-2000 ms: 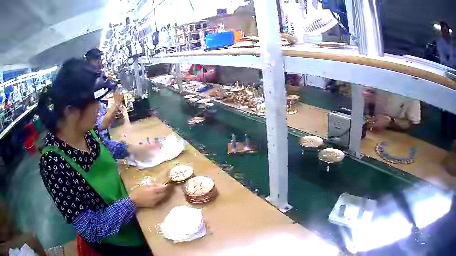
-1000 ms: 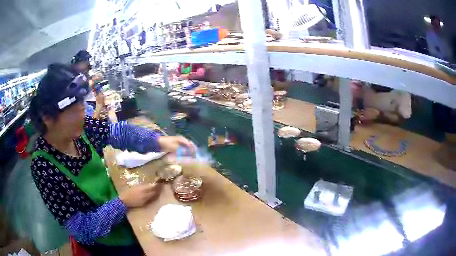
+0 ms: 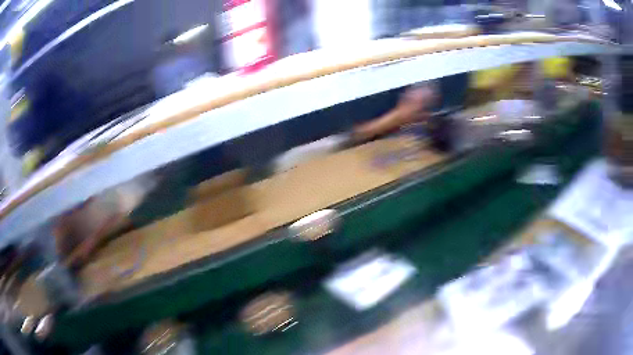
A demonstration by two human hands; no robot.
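The view is heavily blurred, and neither my left hand nor my right hand can be made out. A white rectangular fixture plate point(image 3: 370, 279) lies on the green conveyor belt point(image 3: 430, 232). A pale round disc point(image 3: 314, 225) is up and to the left of it, near the belt's far edge. A browner round disc point(image 3: 268, 312) is at the lower left of the plate. Blurred white and grey flat shapes point(image 3: 500, 291) lie on the near side at the lower right; their details cannot be told.
A raised shelf point(image 3: 277, 104) crosses the upper view. Beyond the belt is a tan bench point(image 3: 291, 187) with a brown cardboard box point(image 3: 221, 201). A person's forearm point(image 3: 389, 123) reaches over the far bench. Another person's arm point(image 3: 90, 229) shows at left.
The view has swung far to the right and blurred. The person in the green apron and the stacked discs on the near bench have left the picture. Flat white shapes now show at lower right.
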